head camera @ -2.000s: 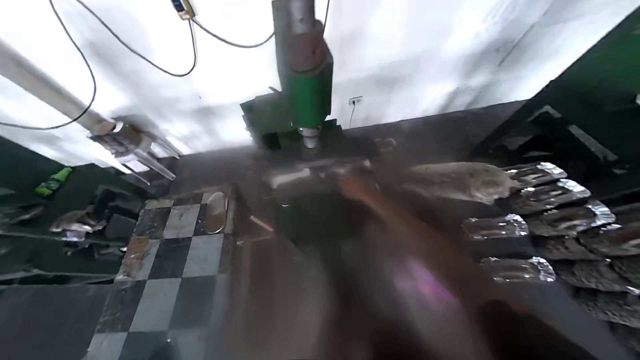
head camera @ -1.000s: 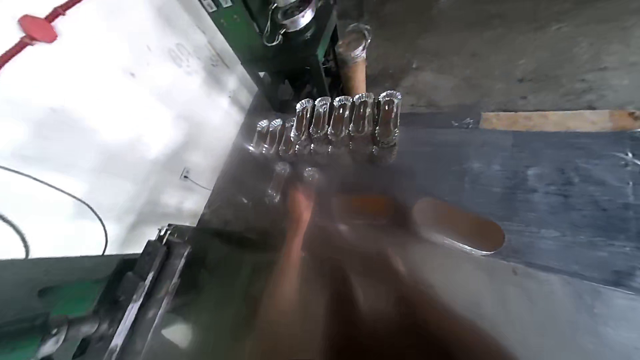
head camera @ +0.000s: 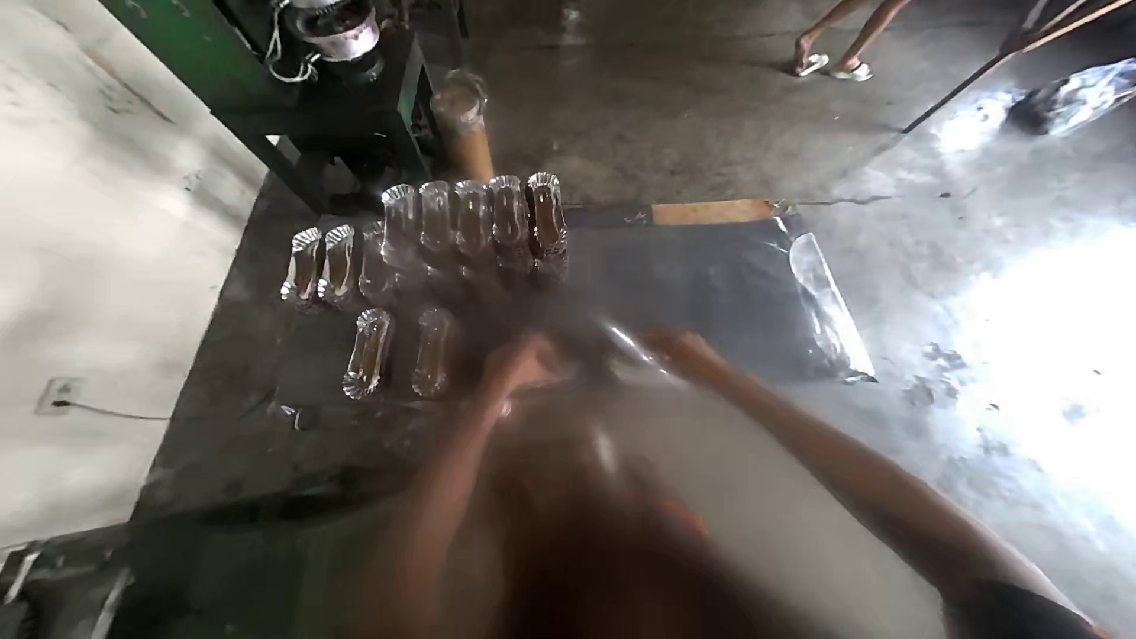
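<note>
Both of my hands are low over the dark tabletop, blurred by motion. My left hand [head camera: 528, 362] is right of a stack of shiny, boat-shaped trays [head camera: 432, 353]; whether its fingers hold anything is not clear. My right hand [head camera: 685, 353] is at a clear plastic bag or sheet [head camera: 641, 353] that catches the light between the hands; its grip is too blurred to make out. Beyond my left hand stand rows of stacked fluted, shiny trays [head camera: 548, 213], and another such stack [head camera: 366, 355] lies nearer the wall.
A large plastic sheet [head camera: 821, 306] lies at the table's right end. Past the far edge stand a tall wrapped stack [head camera: 469, 133] and a green machine frame [head camera: 266, 115]. A person's sandalled feet [head camera: 830, 67] are on the floor beyond. A wall outlet [head camera: 62, 396] with a cable is at left.
The view has swung widely from the green press to the tray stacks. My right hand now shows at the clear plastic, right of my left hand.
</note>
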